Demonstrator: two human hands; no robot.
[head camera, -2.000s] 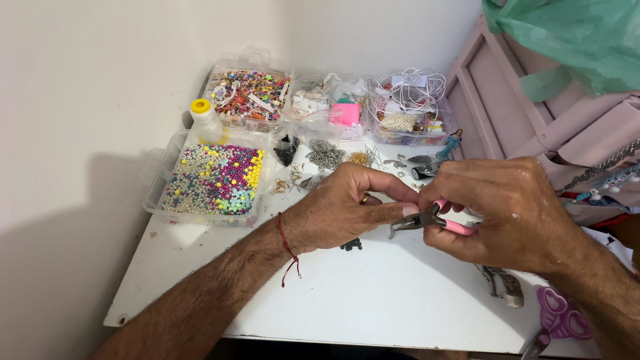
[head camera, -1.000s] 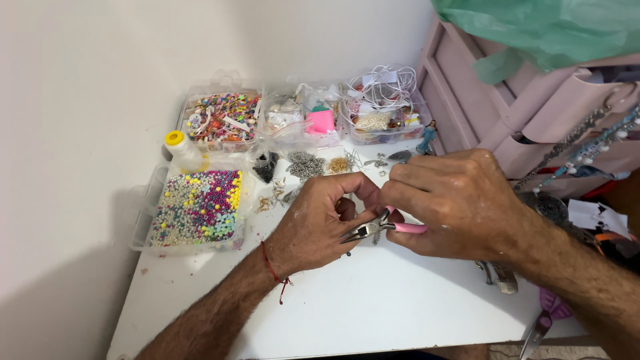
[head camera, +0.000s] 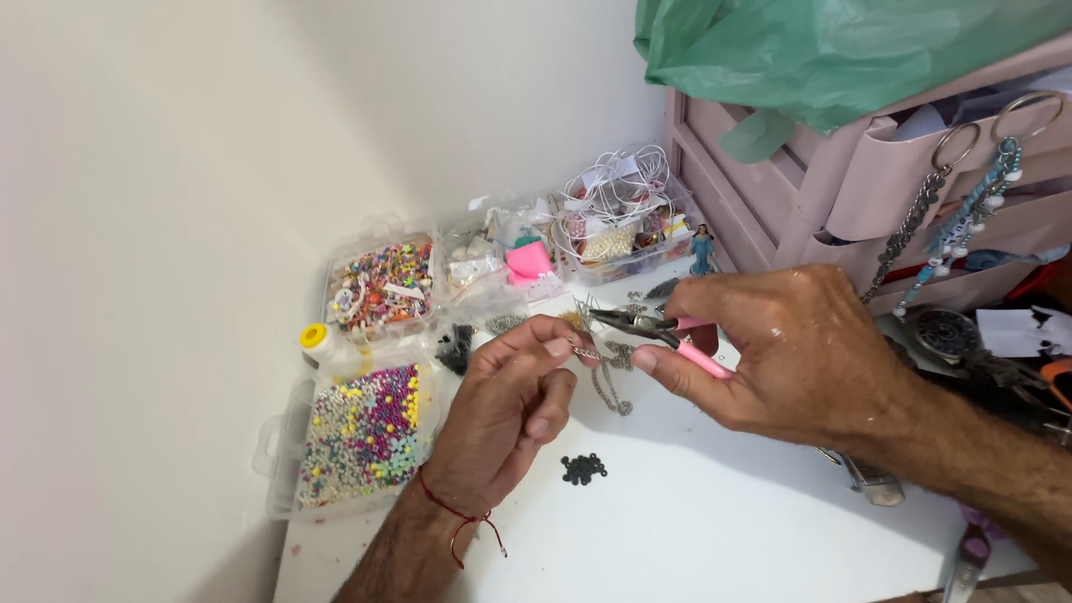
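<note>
My left hand (head camera: 519, 402), a red string bracelet at its wrist, pinches the end of a silver chain (head camera: 610, 390) between thumb and forefinger; the chain hangs down toward the white tabletop. Pink-handled jewelry pliers (head camera: 662, 331) are in my right hand (head camera: 779, 352), their jaws pointing left, just above and apart from the chain's end. Below the hands lies a small heap of black rings (head camera: 584, 469). Behind the fingers, more silver chain (head camera: 620, 355) and some metal pins (head camera: 584, 310) are partly hidden.
At the left stand a box of small beads (head camera: 360, 435), a yellow-capped bottle (head camera: 331, 347) and a box of mixed beads (head camera: 381, 285). A box with white cord (head camera: 628, 226) and a blue figurine (head camera: 702, 251) are at the back. Pink drawers (head camera: 754, 184) rise at right; purple-handled scissors (head camera: 971, 553) lie lower right.
My hands have moved apart, and the pliers have come away from my left fingers. The silver chain and black rings now show plainly. The view has shifted toward the drawers.
</note>
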